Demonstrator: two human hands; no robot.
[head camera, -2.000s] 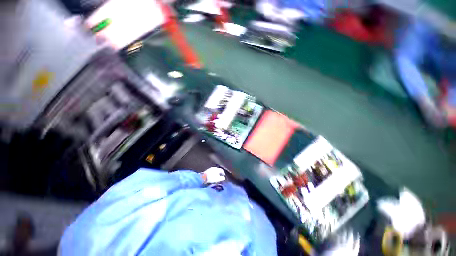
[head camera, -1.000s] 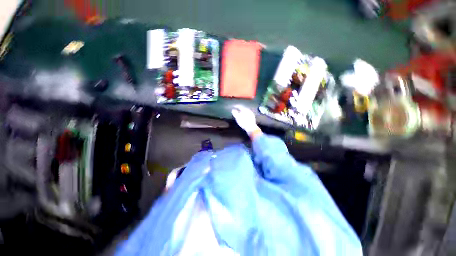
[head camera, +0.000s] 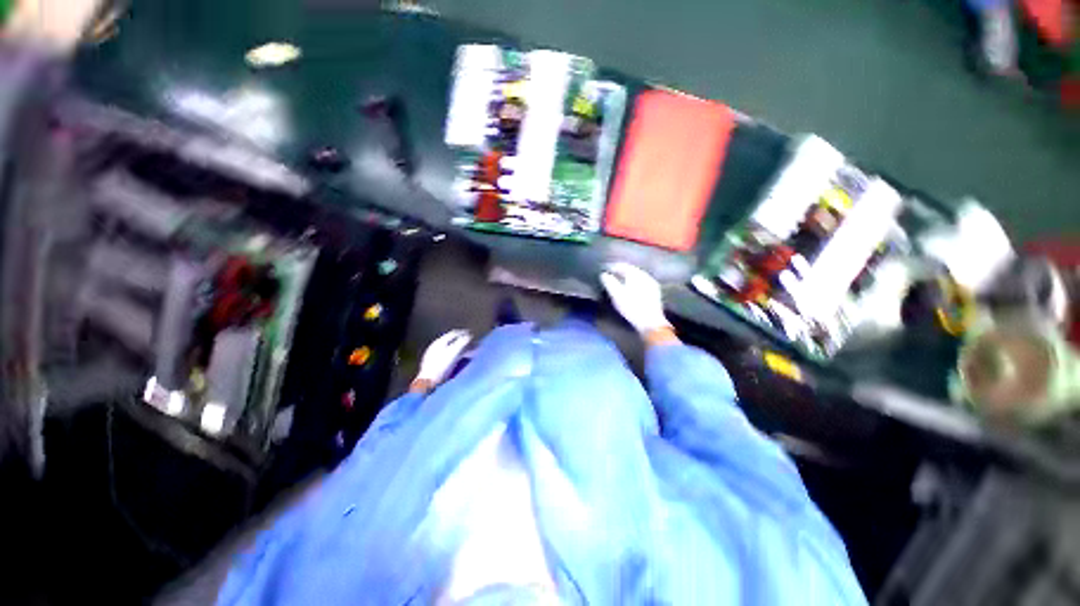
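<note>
My right hand (head camera: 635, 295), in a white glove, is at the bench's front edge just below the red-orange pad (head camera: 670, 169); its fingers are blurred and nothing shows in it. My left hand (head camera: 443, 356), also gloved, is small and low beside my body, with nothing visible in it. A power supply board (head camera: 533, 142) lies on the green bench left of the pad. A second board (head camera: 805, 246) lies at an angle right of the pad. A third board (head camera: 237, 331) sits in the test fixture at the left.
Fixture push buttons (head camera: 360, 354) line the tray between the left board and me. A small round fan (head camera: 1007, 365) and clear bags (head camera: 968, 244) are at the bench's right end. A dark scanner-like handle (head camera: 389, 130) and a mouse (head camera: 326, 156) lie at the bench's left.
The view has turned, so the bench boards and pad sit further right in the picture. My left hand now shows more fully beside my body. My right hand remains near the bench edge.
</note>
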